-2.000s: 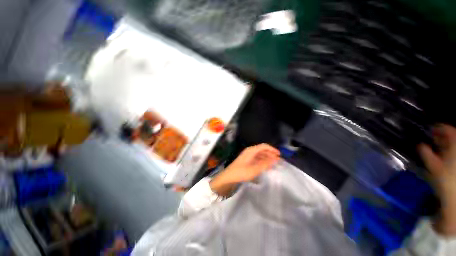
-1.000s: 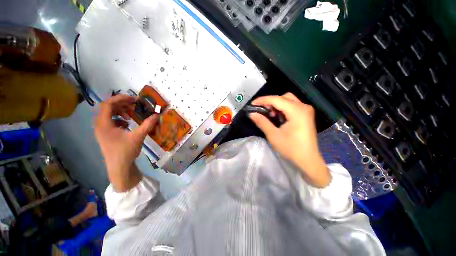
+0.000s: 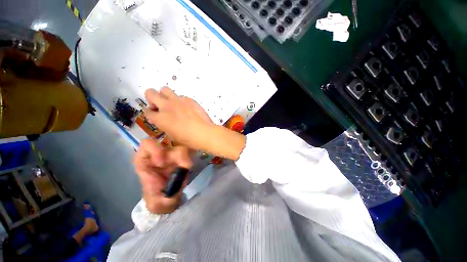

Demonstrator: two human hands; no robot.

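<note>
My left hand (image 3: 160,174) is slightly blurred and holds a black housing (image 3: 175,182) at the machine's front edge. My right hand (image 3: 179,120) reaches across the machine top (image 3: 205,82) over the orange-brown fixture (image 3: 147,126) and covers much of it. Its fingers are bent near the fixture's far end; whether they hold anything cannot be told. A dark, bristly-looking clump (image 3: 123,111) lies beside the fixture.
The red-orange knob (image 3: 236,123) is partly behind my right forearm. A black blister tray (image 3: 332,88) with silver-faced parts lies at right, with a clear ring tray (image 3: 358,162) below. Spare ring trays (image 3: 294,31) and white tissue (image 3: 334,25) are at back. A person's foot (image 3: 90,225) shows lower left.
My right hand has moved left from beside the knob to over the fixture. My left hand has moved from the fixture towards me and now holds a black housing.
</note>
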